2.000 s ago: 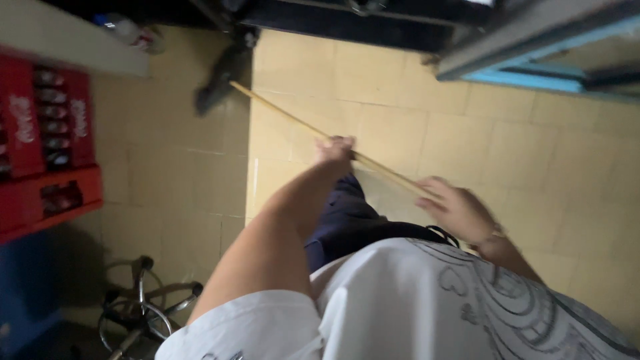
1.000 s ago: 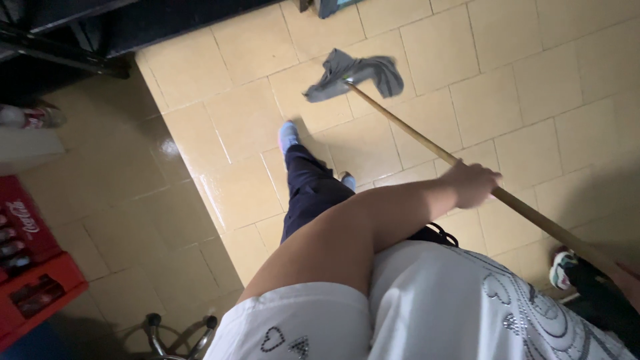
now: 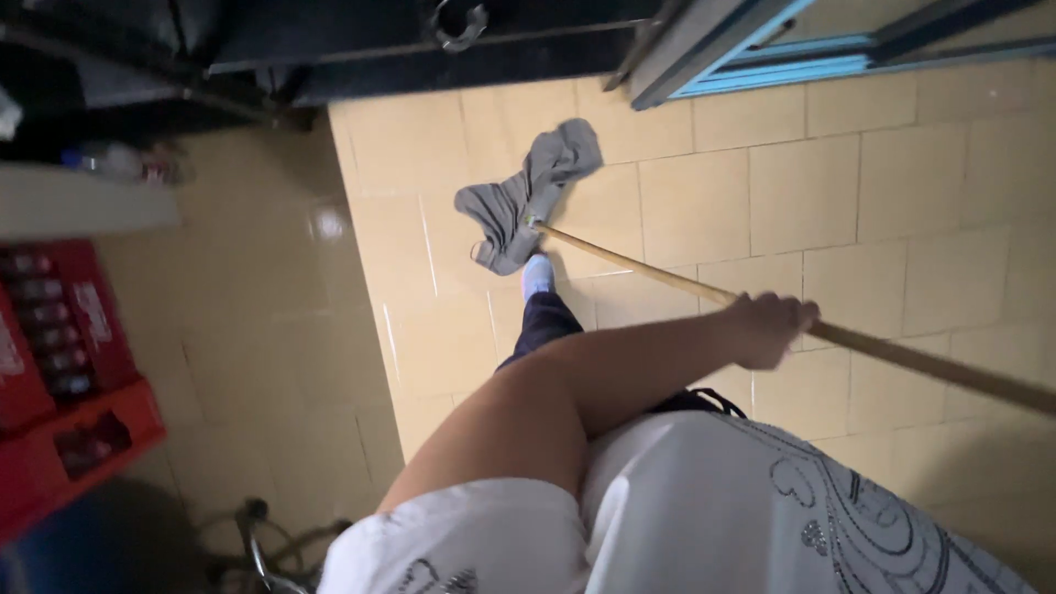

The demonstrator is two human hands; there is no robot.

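Observation:
My left hand (image 3: pixel 767 330) is shut around a long wooden pole (image 3: pixel 932 363), which slants from the right edge down to a grey cloth (image 3: pixel 536 194) on the tiled floor. The cloth is bunched and creased over the pole's head, just beyond my foot in a light shoe or sock (image 3: pixel 539 272). My forearm crosses in front of my white shirt with its heart and swirl pattern. My right hand is out of the frame, and the pole's upper end is cut off at the right edge.
Red bottle crates (image 3: pixel 99 313) stand at the left beside a pale ledge (image 3: pixel 74 198) with bottles. A wheeled chair base (image 3: pixel 260 536) is at the lower left. Dark furniture (image 3: pixel 495 74) runs along the top, with a blue-edged frame (image 3: pixel 775 74) at the upper right.
The grey cloth lies flat near my foot; one second ago it was spread with the pole on it too. My right hand, at the right edge then, has left the view.

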